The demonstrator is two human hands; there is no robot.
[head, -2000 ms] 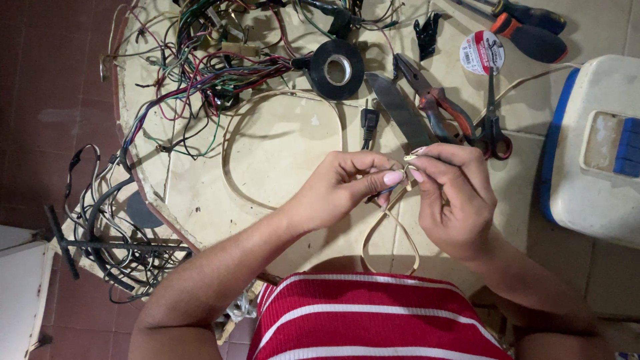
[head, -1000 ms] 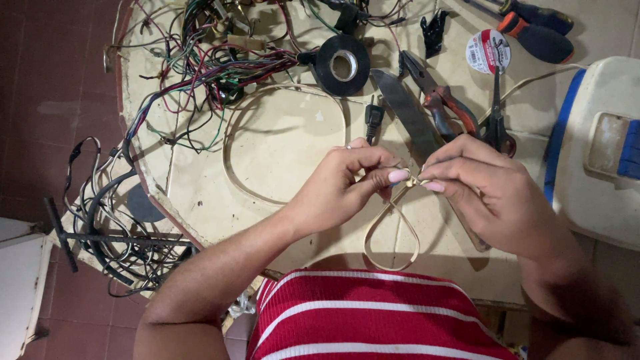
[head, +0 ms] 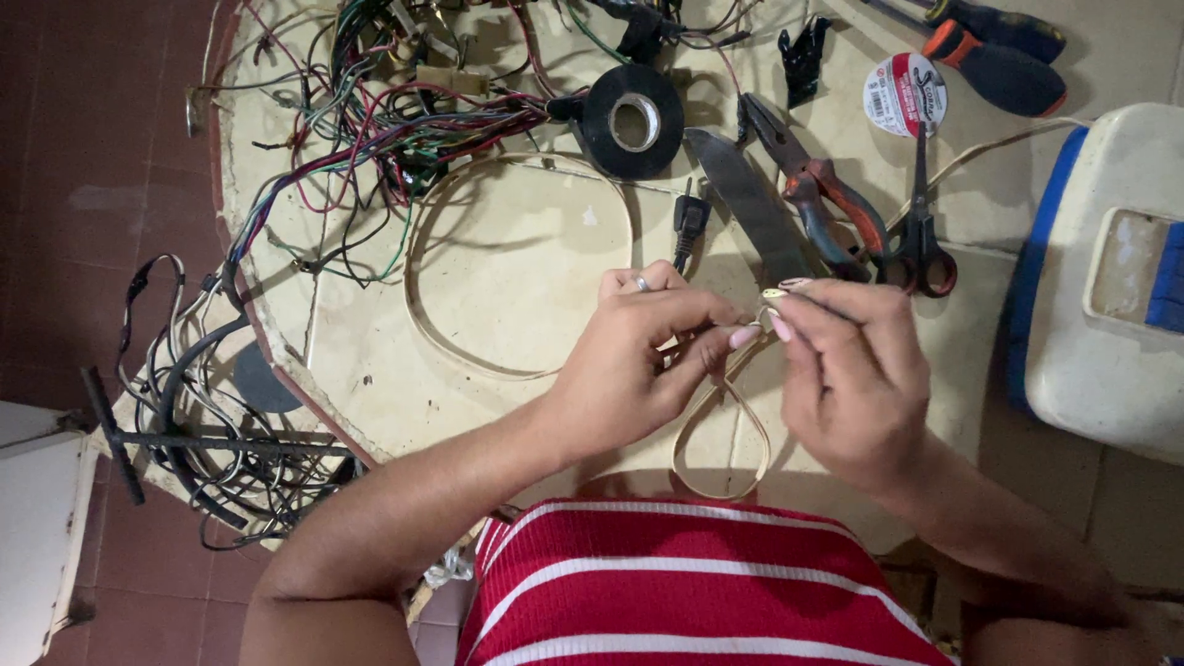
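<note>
My left hand (head: 638, 356) pinches the end of a thin cream electrical cord (head: 680, 444) between thumb and fingers. My right hand (head: 846, 370) meets it from the right, its fingertips closed at the same cord end; the fine part between the fingers is too small to make out. The cord hangs in a small loop below my hands, and a wider cream loop (head: 409, 277) lies on the table to the left. Just above my hands are a black plug (head: 691, 217), a broad knife blade (head: 745, 199), combination pliers (head: 819, 180) and black-handled scissors (head: 918, 217).
A roll of black electrical tape (head: 599, 120) lies beside a tangled wiring harness (head: 370, 148). Screwdrivers (head: 1004, 74) and a round labelled spool (head: 883, 97) are at the upper right. A white and blue plastic case (head: 1064, 342) stands at right. More cables (head: 199, 398) lie beyond the table's left edge.
My right hand has drawn back a little to the left and closer to my left hand since one second ago. Both hands stay at the cord end.
</note>
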